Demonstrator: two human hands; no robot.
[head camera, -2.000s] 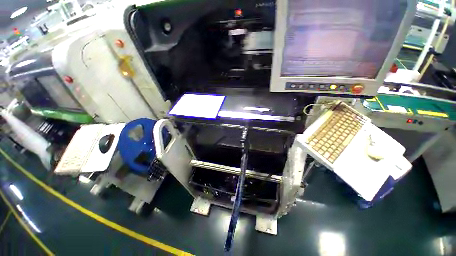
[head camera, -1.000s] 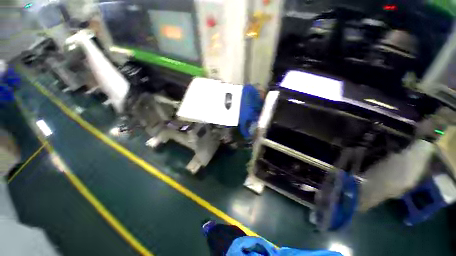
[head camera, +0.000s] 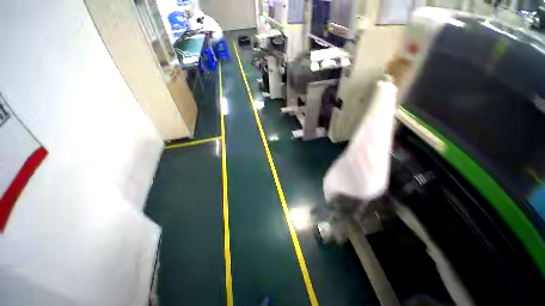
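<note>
Neither of my hands can be made out. Nearest on the right is a pick-and-place machine (head camera: 478, 83) with a dark window and a green band. A bank of dark tape feeders (head camera: 427, 179) sits below the band, blurred. A white, tilted panel-like part (head camera: 366, 146) stands at the near side of the feeders. What it is cannot be told.
A green floor (head camera: 251, 197) with yellow lines runs ahead. A white surface with a red stripe (head camera: 21, 188) and a beige cabinet (head camera: 134, 66) stand left. More machines line the right side. A person in white (head camera: 210, 27) is far ahead near blue stools and a table.
The view has swung left from the machine front to look along the aisle. The monitor, keyboard, blue reel and white sheet have left view. The blue sleeve at the bottom edge is gone.
</note>
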